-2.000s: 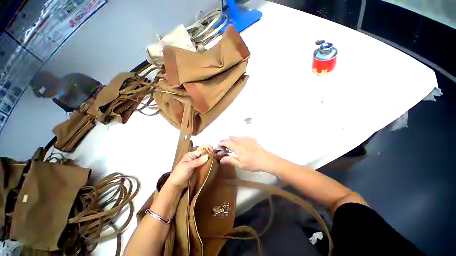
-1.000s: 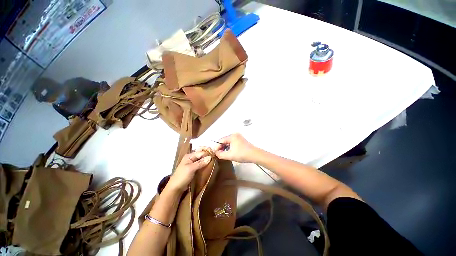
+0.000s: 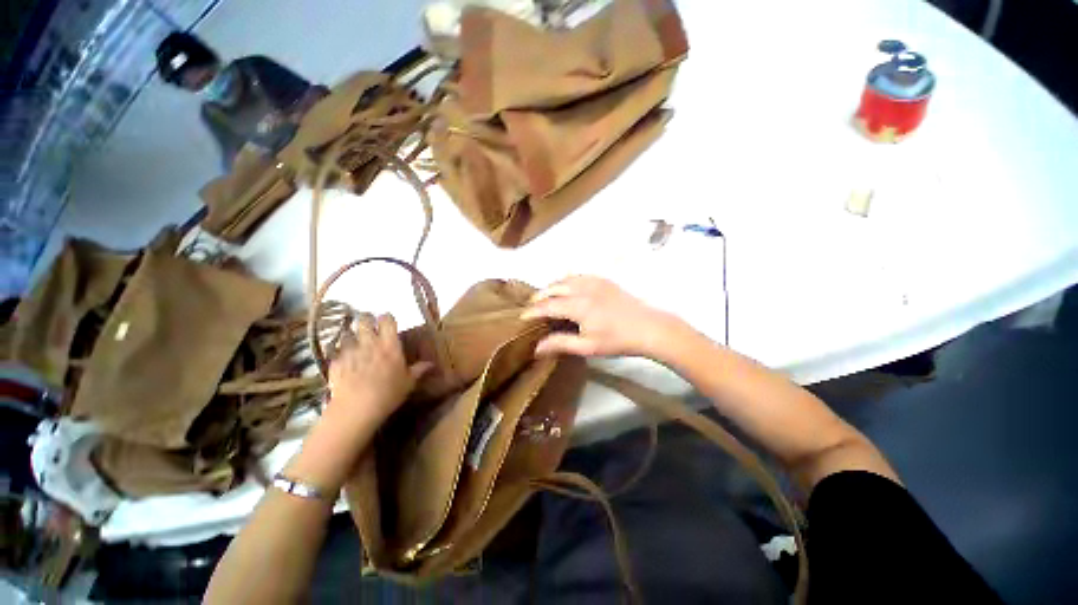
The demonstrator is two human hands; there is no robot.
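Note:
A tan-brown bag (image 3: 408, 473) lies at the table's near edge in front of me, its opening spread and a pale label visible inside. My left hand (image 3: 372, 376) is on its left side near a strap; its fingertips rest at the bag and strap. My right hand (image 3: 591, 317) grips the upper right edge of the bag's opening. Small dark-blue snips (image 3: 705, 228) lie on the table beyond my right hand, with a thin dark cord running down from them. A small greyish piece (image 3: 661, 232) lies beside the snips.
A large brown bag (image 3: 556, 118) stands further back. More brown bags (image 3: 166, 343) with tangled straps lie at the left. A red can (image 3: 895, 99) stands at the right, with a small pale stub (image 3: 859, 202) below it. A masked person (image 3: 242, 101) is beyond the table at the upper left.
The snips have left my right hand and lie on the table. My left hand has moved left, and the bag's opening is spread wider. The view has shifted, and a strap now loops upward.

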